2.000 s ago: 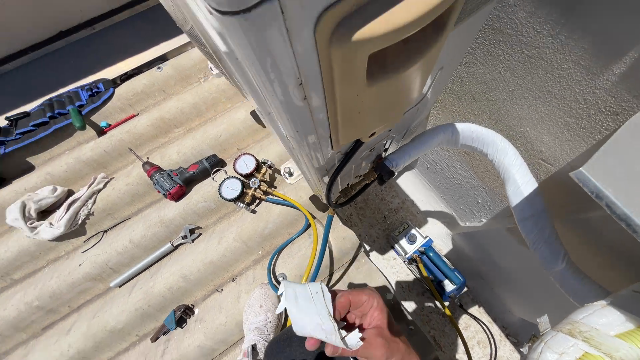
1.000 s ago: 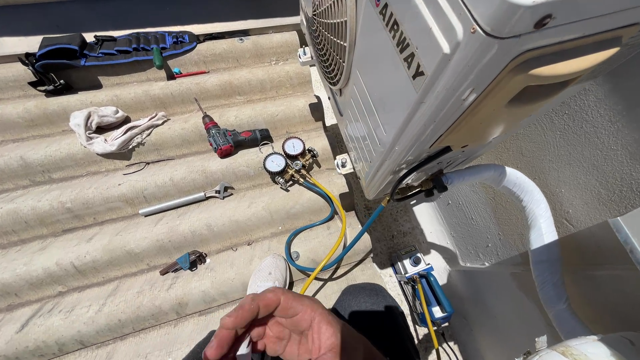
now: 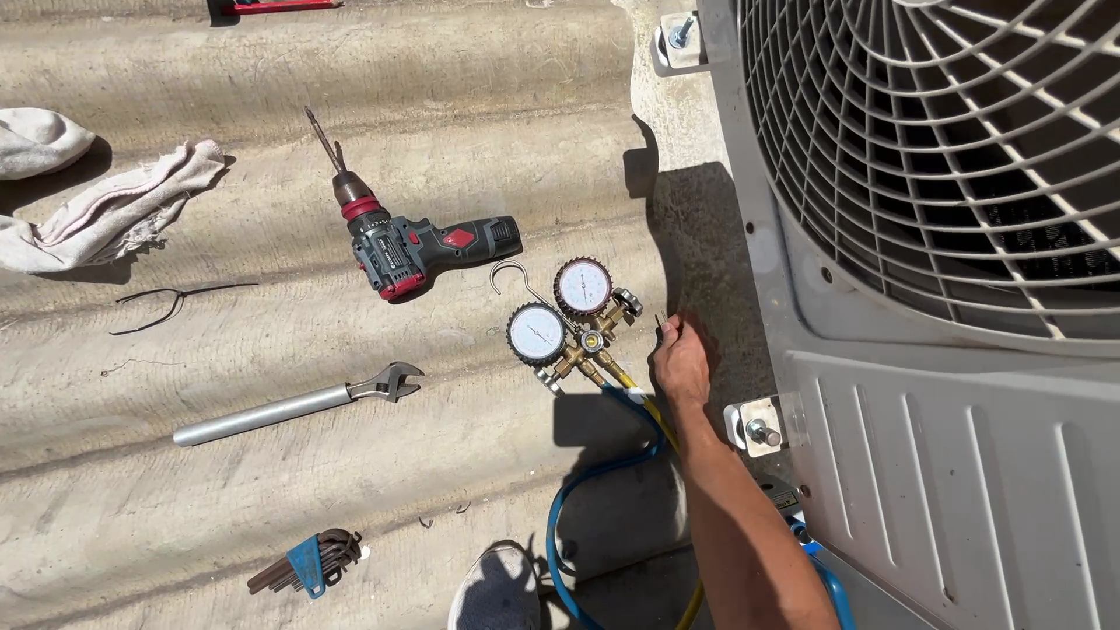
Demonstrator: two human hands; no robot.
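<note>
My right hand point(image 3: 683, 360) reaches up from the lower right, its fingers closed around a small thin object point(image 3: 661, 321), too small to identify. It is just right of a manifold gauge set point(image 3: 582, 337) with two round dials, brass valves and a metal hook. A blue hose point(image 3: 557, 525) and a yellow hose point(image 3: 691, 605) run down from the manifold, partly behind my forearm. Above left of the gauges, a cordless drill point(image 3: 420, 249) with a bit lies on its side. My left hand is out of view.
The outdoor air conditioner unit point(image 3: 875, 420) stands at right, with mounting bolts point(image 3: 763, 432) beside it. On the corrugated roof point(image 3: 437, 490) lie an adjustable wrench point(image 3: 293, 409), hex keys in a blue holder point(image 3: 306, 564), a cloth point(image 3: 105, 214) and a black tie point(image 3: 179, 297). My shoe point(image 3: 497, 591) is at the bottom.
The white tape roll held in a hand two seconds ago is no longer seen. My right hand is now stretched out beside the gauges. The view has moved toward the fan side.
</note>
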